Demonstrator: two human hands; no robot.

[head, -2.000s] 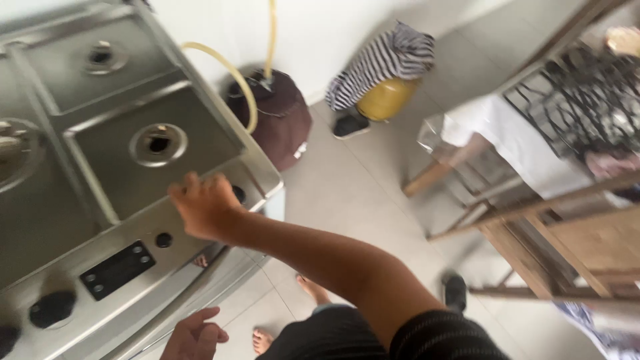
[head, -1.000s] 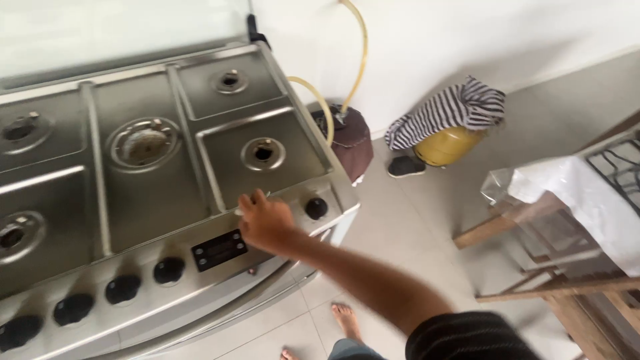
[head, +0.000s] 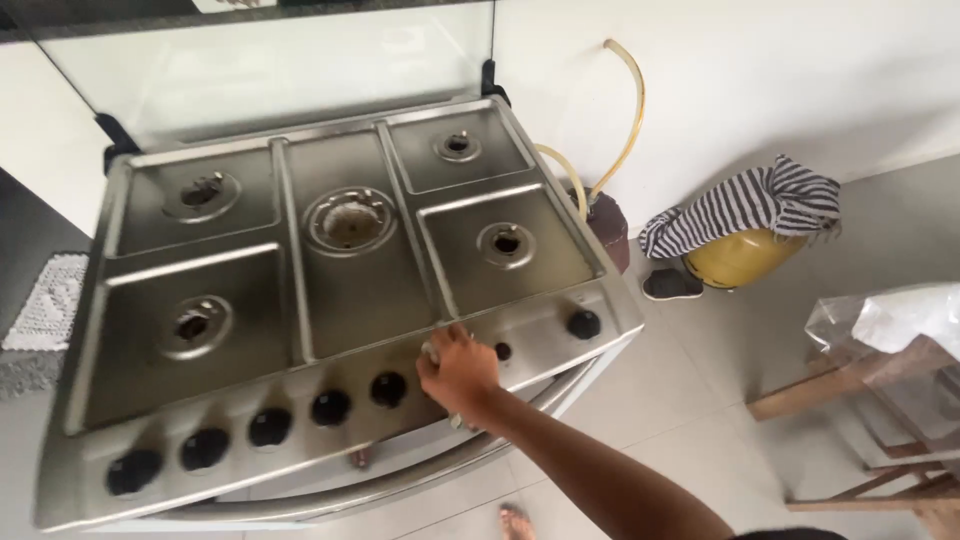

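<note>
My right hand (head: 459,369) reaches in from the lower right, its curled fingers against the front control panel of a stainless-steel gas stove (head: 360,300). A small pale patch shows at the fingertips, but whether the hand holds something is unclear. The hand covers the panel's display area. Just left of it is a black knob (head: 388,390), with several more farther left. A small dark button (head: 503,351) and another black knob (head: 583,325) lie to its right. The burner wells, such as the front right one (head: 507,244), have no grates over them. My left hand is out of view.
A raised glass lid (head: 300,75) stands behind the stove. The oven handle (head: 360,495) curves below the panel. To the right are a dark covered cylinder (head: 609,229) with a yellow hose, a yellow gas cylinder (head: 742,259) under striped cloth, a dark shoe (head: 672,285) and wooden furniture (head: 832,382).
My right hand has moved left along the control panel, from near the right-end knob to over the display area. My left hand, visible at the bottom earlier, has left view. The view has swung left.
</note>
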